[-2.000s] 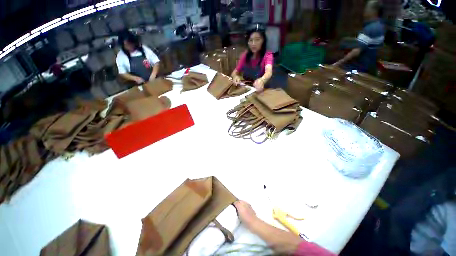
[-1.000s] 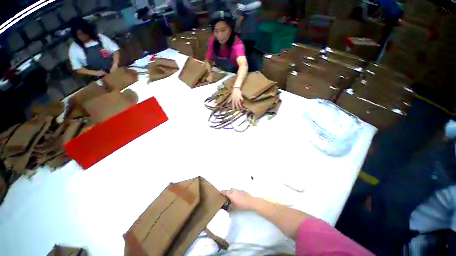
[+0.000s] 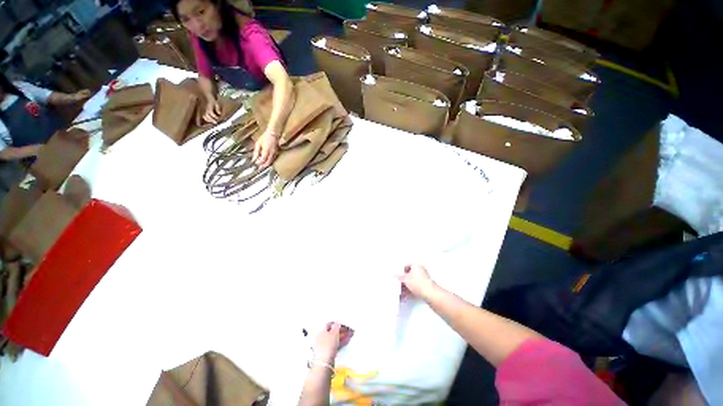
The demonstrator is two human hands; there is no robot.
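My right hand (image 3: 414, 281), in a pink sleeve, is over the table's right part. Its fingers are pinched at the edge of a thin, translucent sheet that looks like a clear plastic bag (image 3: 401, 309), hard to see against the white top. My left hand (image 3: 329, 341), with a band at the wrist, is lower and to the left. Its fingers are curled, and I cannot tell whether they hold the sheet. A yellow-orange tool (image 3: 351, 385) lies beside my left wrist. A brown tote bag (image 3: 208, 382) is cut off by the bottom edge.
A person in pink (image 3: 250, 51) reaches over a pile of brown totes (image 3: 305, 127) with handles hanging left. A red box (image 3: 67, 273) is at left. A faint clear plastic bundle (image 3: 468, 170) lies near the right corner. Stuffed totes (image 3: 408, 103) stand beyond; another person's pale clothing (image 3: 682, 325) is at right.
The view has swung right. My right hand has left the brown tote's edge and moved over the table's right part. My left hand has come into view. The tote now sits lower left.
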